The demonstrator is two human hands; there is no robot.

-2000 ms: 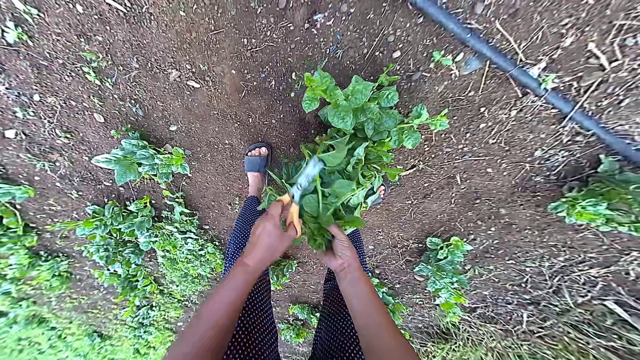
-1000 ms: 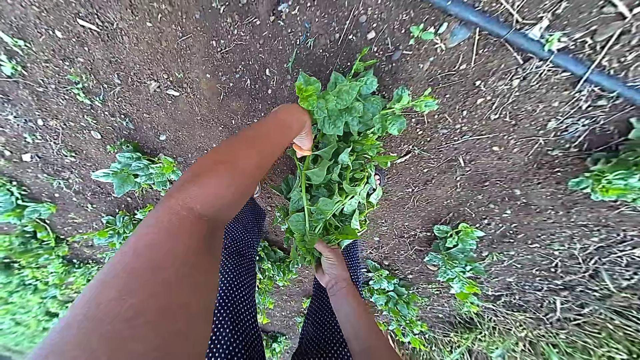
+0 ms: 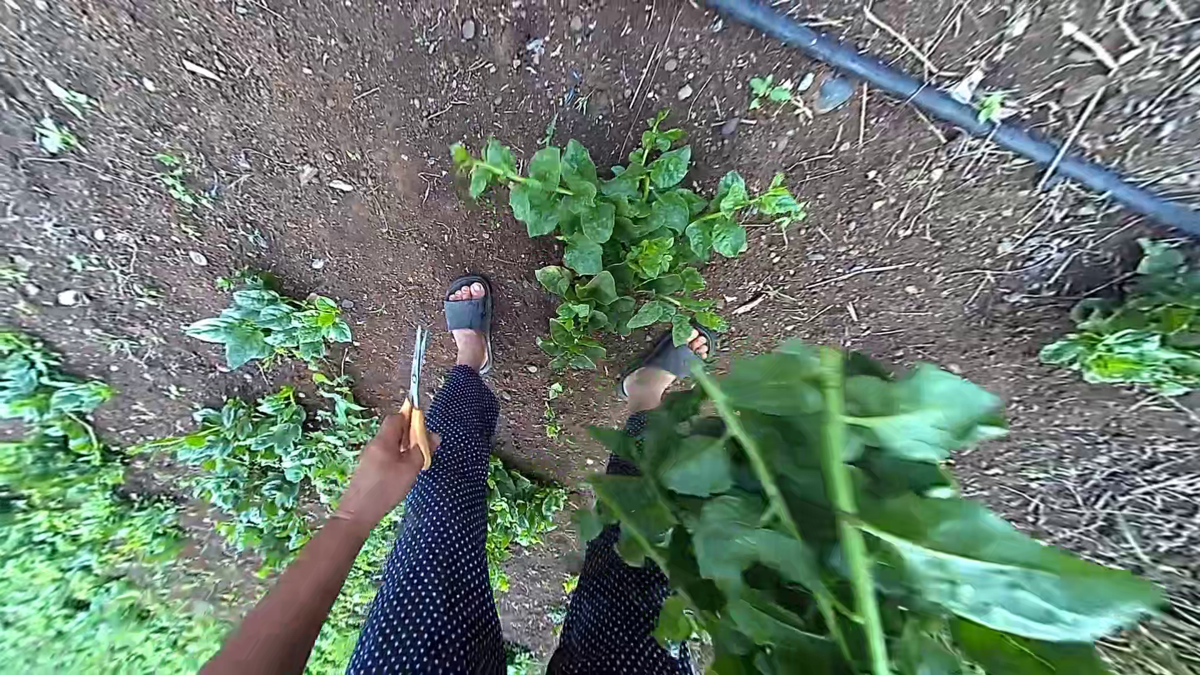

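Scissors with orange handles are in my left hand, at the left of my lower legs; their blades point up the view and look nearly closed. A large bunch of cut leafy stems fills the lower right, close to the camera, covering part of my right leg. My right hand is hidden, and so is whatever grips the bunch. A rooted green leafy plant stands in the soil beyond my feet, its lower right leaves close beside one sandal.
A black hose crosses the top right. Grey sandals are on my feet. More leafy plants grow at the left, between my legs and at the right edge. Dry stalks and small stones lie on the brown soil.
My left hand has drawn back from the plant to the lower left with the scissors. The bunch of stems, earlier over the plant, has moved to the lower right, nearer the camera. My right hand has gone from sight.
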